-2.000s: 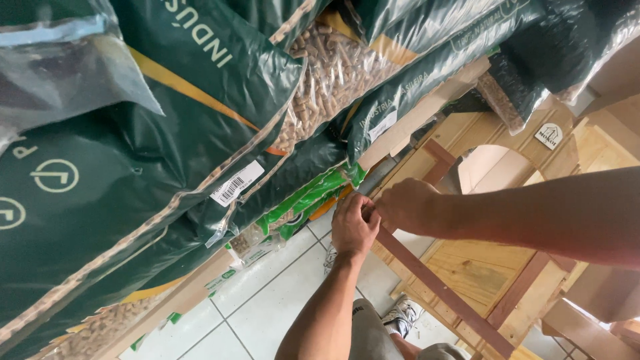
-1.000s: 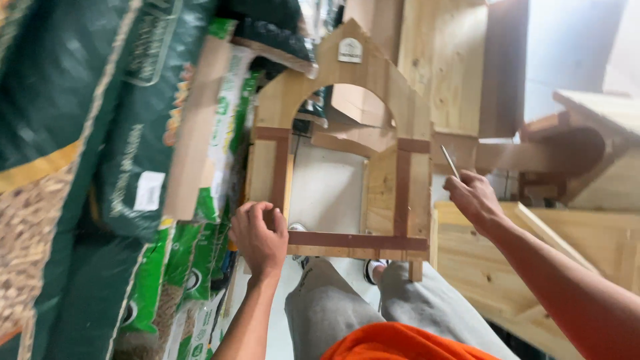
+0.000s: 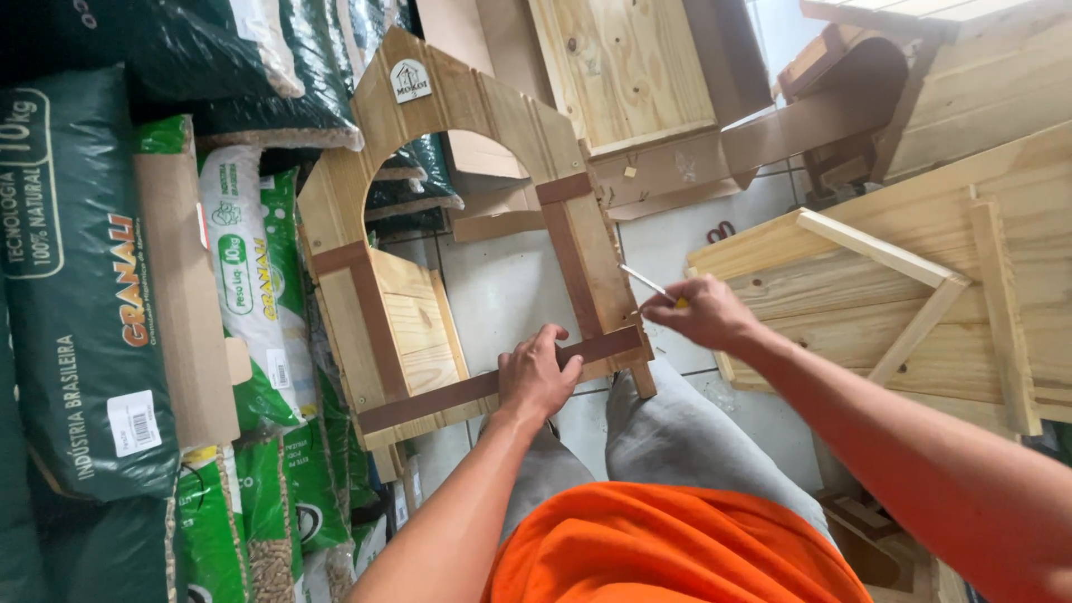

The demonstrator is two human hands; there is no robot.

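Observation:
A wooden front panel of a pet house (image 3: 494,105), with an arched opening and brown strips, stands upright before my legs. My left hand (image 3: 538,374) rests on its brown bottom strip (image 3: 435,402), with the thumb and fingers over the strip. At the panel's right edge, my right hand (image 3: 699,314) holds a screwdriver (image 3: 647,282) with a metal shaft and a bit of yellow on the handle. The shaft points up and left toward that edge; whether its tip touches the wood I cannot tell. A wooden side panel (image 3: 410,310) shows through the opening.
Stacked pellet bags (image 3: 75,293) line the left. At the right lies a large plank panel (image 3: 904,318) with battens. Red-handled scissors (image 3: 720,231) are on the tiled floor. Cardboard (image 3: 670,167) and another wood panel (image 3: 628,67) stand beyond, with a wooden house (image 3: 980,92) at upper right.
Two seconds ago my hands were together beside the bags; they are now apart, the left on the bottom strip, the right at the right edge with the screwdriver. The view has turned.

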